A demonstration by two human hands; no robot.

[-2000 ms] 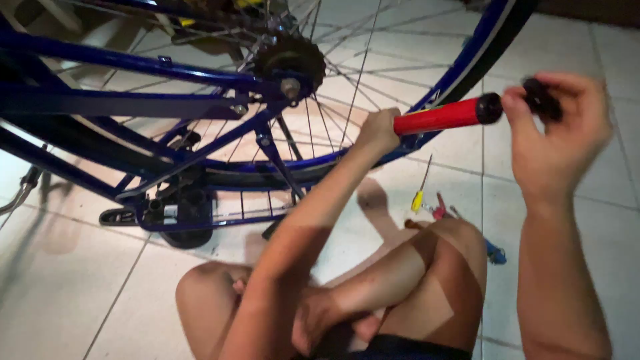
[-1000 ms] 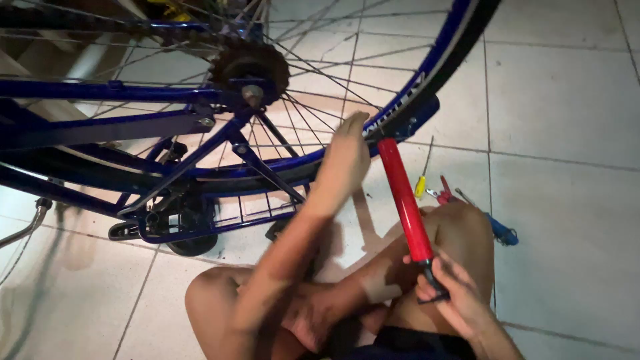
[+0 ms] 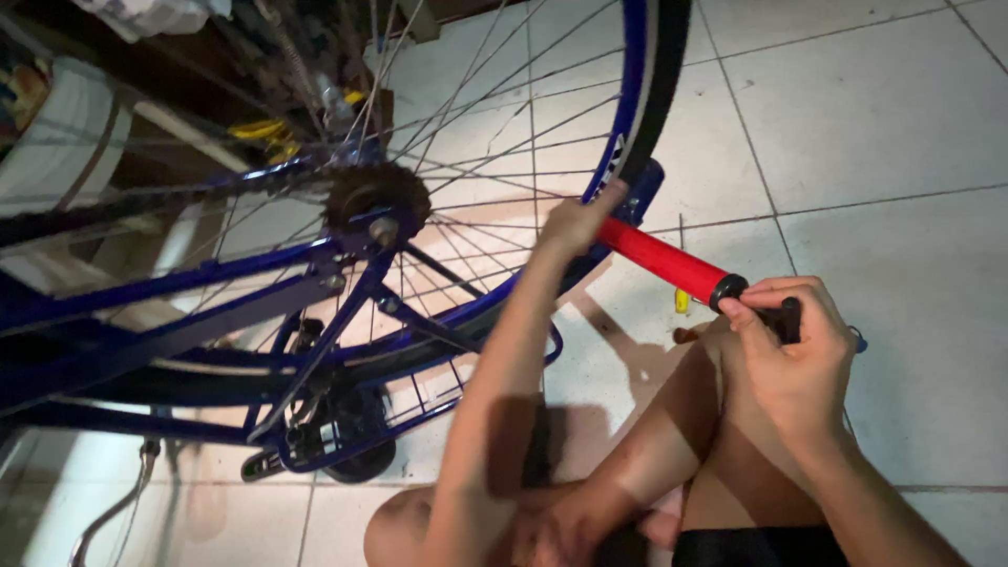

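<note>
A red hand pump (image 3: 665,264) with a black end cap and black handle slants beside the rim of a blue bicycle's spoked wheel (image 3: 639,102). My left hand (image 3: 583,216) is at the pump's far end, against the rim and tyre; its fingers are partly hidden, so whether it grips the pump or the wheel is unclear. My right hand (image 3: 787,339) is closed around the black pump handle (image 3: 790,319), close to the end cap. The rear sprocket (image 3: 378,201) and the blue frame (image 3: 157,291) lie to the left of my left hand.
A yellow-handled screwdriver (image 3: 681,300) lies on the tiled floor beyond my knee. Part of a blue object (image 3: 860,340) shows behind my right hand. A blue wire rack (image 3: 421,394) and a black pedal (image 3: 264,465) are below the wheel. A white bucket-like container (image 3: 59,150) stands upper left.
Two seconds ago the handle was near the pump body; one second ago the pump pointed steeply down towards my lap. Now it slants less steeply, with my right hand raised and my left hand at its far end.
</note>
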